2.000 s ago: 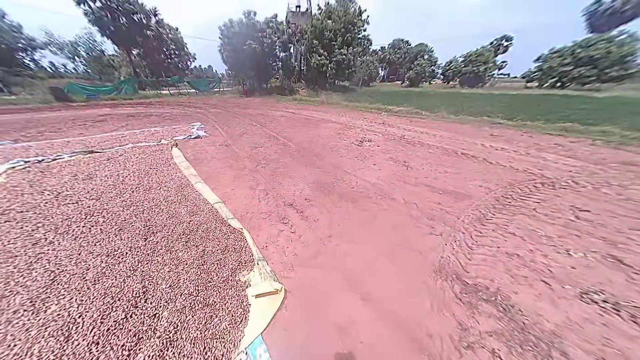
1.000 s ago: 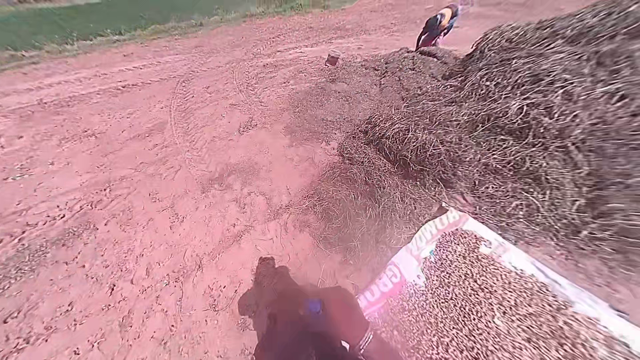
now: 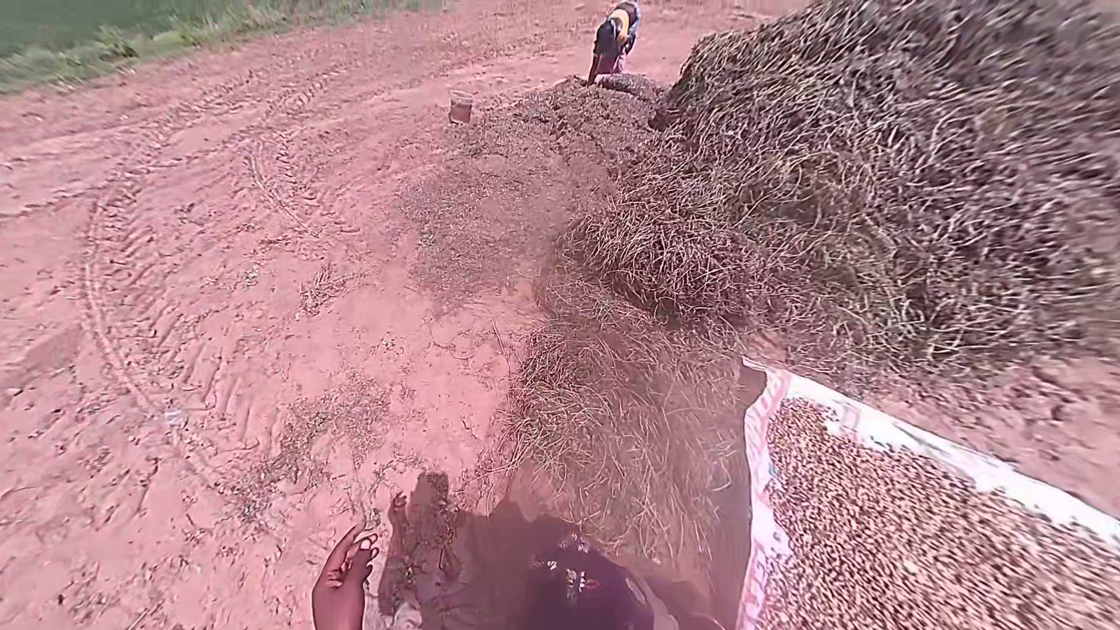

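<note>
My left hand [image 3: 343, 577] is at the bottom, left of the middle, raised over the reddish soil with its fingers curled a little and nothing held. Dark clothing with light marks [image 3: 582, 582] shows to its right at the bottom edge, beside a shadow on the soil. My right hand is out of view. At the lower right, small brown pods or nuts [image 3: 919, 542] lie spread on a sheet with a white and pink printed border [image 3: 759, 490]. Loose dry stalks [image 3: 621, 411] lie on the soil between my body and the large heap.
A large heap of dried plant stalks [image 3: 875, 175] fills the upper right. Beyond it a person [image 3: 615, 39] bends over a low pile of plant debris [image 3: 577, 122]. A bucket [image 3: 460, 107] stands on the soil nearby. Tyre tracks [image 3: 114, 324] run along the left, with green grass [image 3: 114, 44] behind.
The view has swung from the spread pods and open field to the stalk heap and bending person. My left hand now shows at the bottom.
</note>
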